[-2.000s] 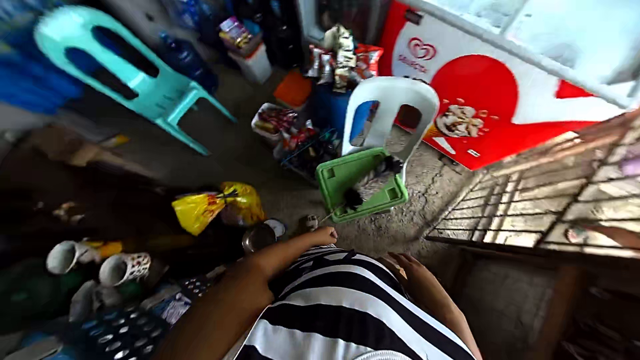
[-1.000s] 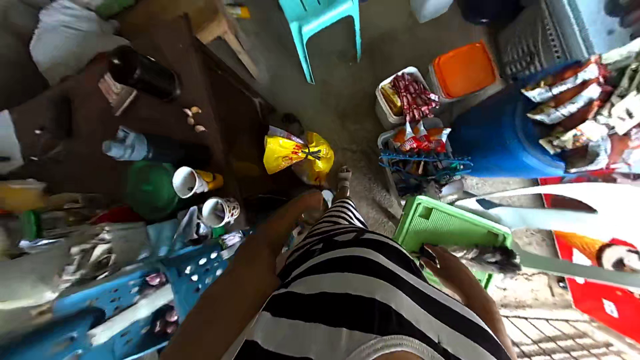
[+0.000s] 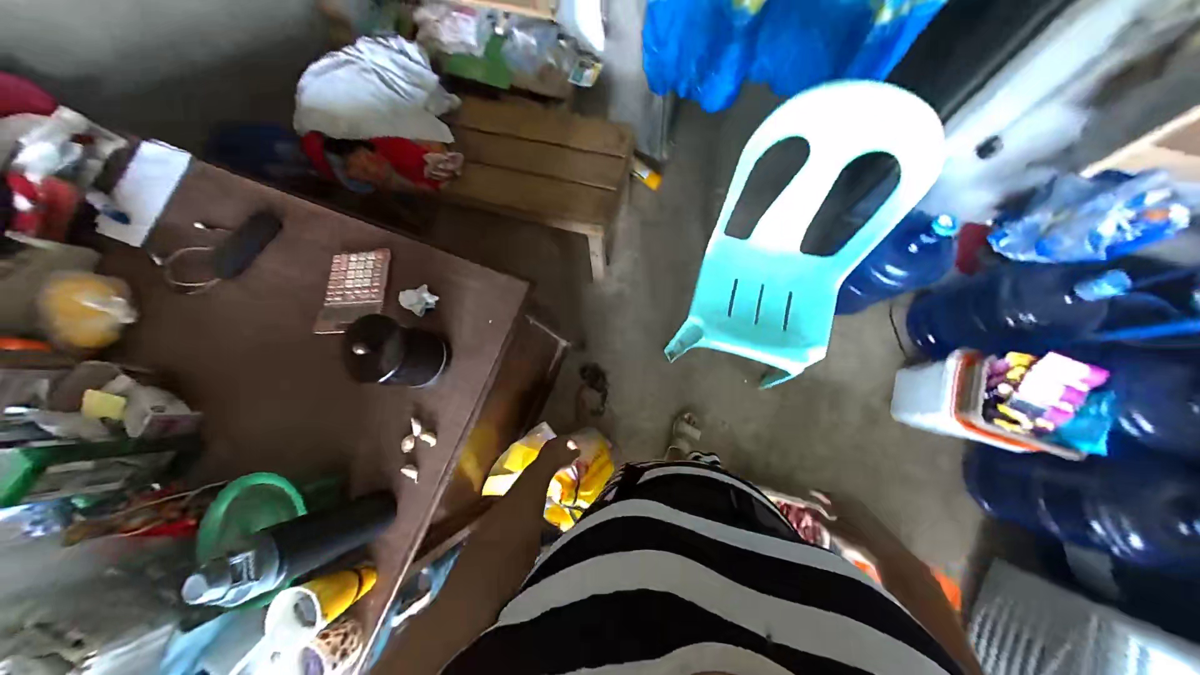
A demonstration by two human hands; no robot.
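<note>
My left hand (image 3: 560, 454) hangs low, just right of the brown table (image 3: 281, 375), over a yellow plastic bag (image 3: 586, 473); whether it touches the bag I cannot tell. My right hand (image 3: 834, 511) is at my right side, beside a container of red packets (image 3: 802, 520) partly hidden by my striped shirt; its fingers are blurred. Ahead stands a turquoise plastic chair (image 3: 773, 272). On the table are a black flask (image 3: 394, 352), a pink calculator (image 3: 356, 281), a black pouch (image 3: 248, 244) and some garlic cloves (image 3: 417, 436).
A wooden bench (image 3: 534, 159) stands beyond the table, with a person in red (image 3: 384, 164) at its left. Large blue water bottles (image 3: 975, 309) line the right side, near a white tub of colourful packets (image 3: 947, 394). A dark tumbler (image 3: 328, 539) lies at the table's near edge.
The view has swung far left, toward the table and turquoise chair. The green crate and white chair are out of sight. My right hand, by the crate a second ago, is now near the red packets.
</note>
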